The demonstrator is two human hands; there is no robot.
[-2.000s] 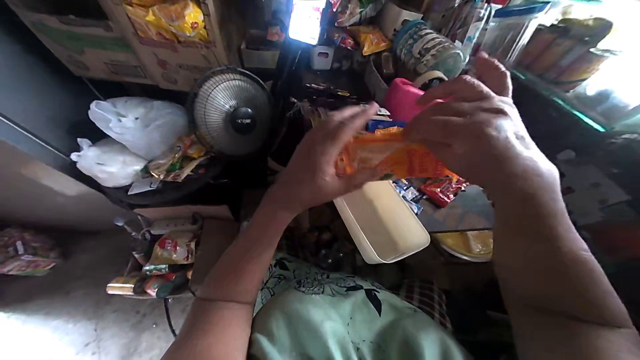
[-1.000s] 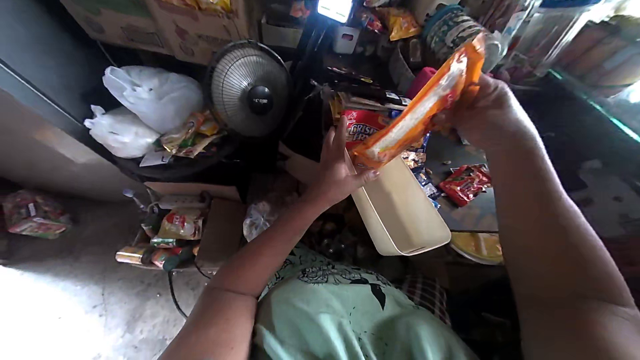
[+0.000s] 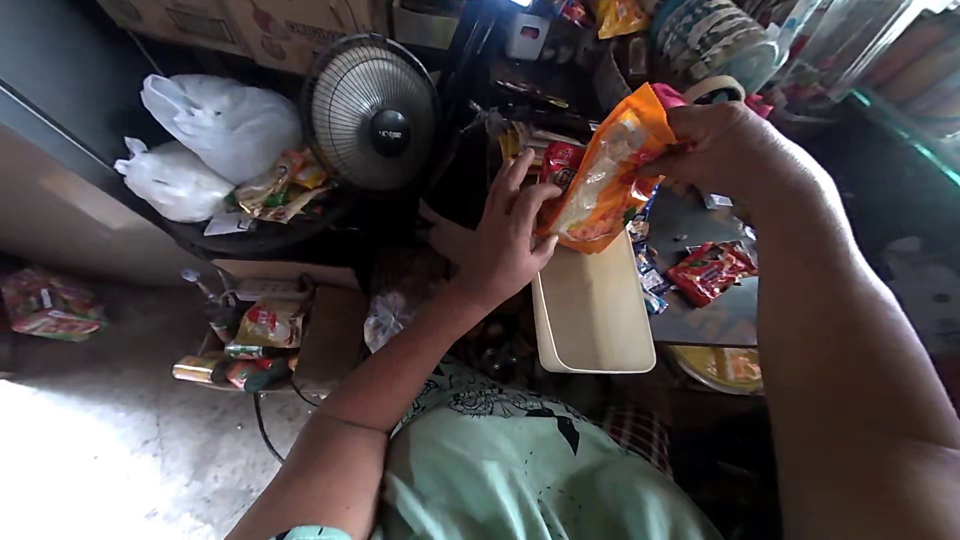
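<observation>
An orange plastic packet (image 3: 611, 176) with a clear front is held tilted above the far end of a cream plastic tub (image 3: 596, 315). My right hand (image 3: 720, 150) grips the packet's upper right edge. At its lower left corner is my left hand (image 3: 514, 225), thumb and fingers spread around that corner; whether they pinch it is hard to tell. Behind the packet a red packet (image 3: 559, 165) shows in part. What of the tub's inside can be seen is bare. Right of the tub lie small blue sachets (image 3: 651, 277) and a red packet (image 3: 711, 271) on a dark surface.
A round fan heater (image 3: 375, 120) stands at the back left, beside white plastic bags (image 3: 221, 124). Below them a cardboard box (image 3: 330, 334) holds packets and cans. A patterned container (image 3: 712, 45) and a tape roll (image 3: 716, 88) are at the back right, near a glass edge (image 3: 907, 135).
The orange packet, earlier stretched between both hands, is now tilted more steeply with its wider face showing. My left hand's fingers have spread. The view has shifted somewhat.
</observation>
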